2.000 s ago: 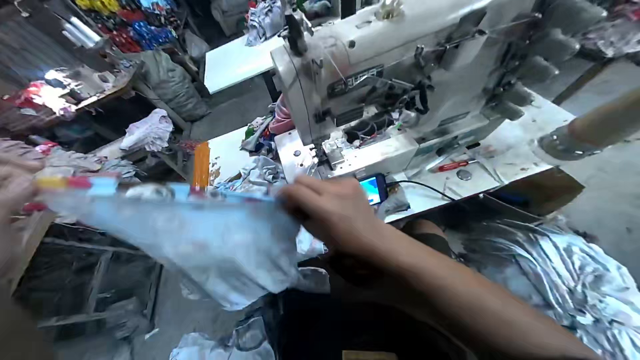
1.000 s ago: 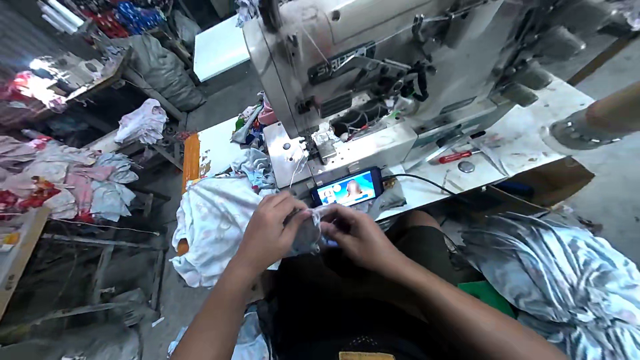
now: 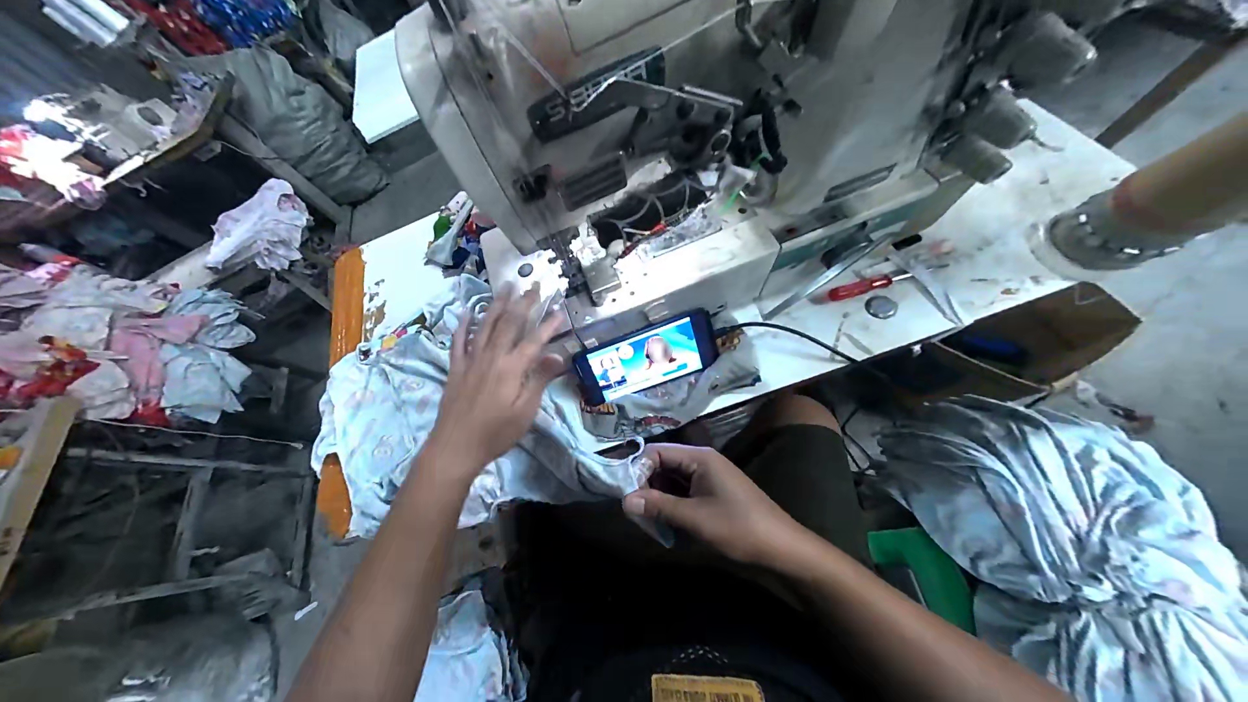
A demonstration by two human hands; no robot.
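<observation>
A pale printed knit garment (image 3: pixel 390 419) lies over the front left of the table and reaches toward my lap. My right hand (image 3: pixel 707 497) pinches its edge between thumb and fingers, below the phone. Spread and slightly blurred, my left hand (image 3: pixel 502 375) is over the fabric just left of the needle area of an industrial sewing machine (image 3: pixel 673 263); no grip shows, and whether its fingertips touch the cloth is unclear. A lit smartphone (image 3: pixel 648 358) with a cable leans at the machine's front edge, between and above my hands.
On the white table (image 3: pixel 1024 234) are a red-handled screwdriver (image 3: pixel 863 288), tweezers-like metal tools and a round metal disc (image 3: pixel 880 306). A tied bundle of pale fabric (image 3: pixel 1102 546) is at the lower right. Cloth pieces (image 3: pixel 146 341) pile at left. A thick pole (image 3: pixel 1160 205) stands at right.
The garment, stretched between both hands two seconds ago, now lies on the table's left. Since one second ago, my left hand has left my right hand and moved up toward the needle area, its fingers spread.
</observation>
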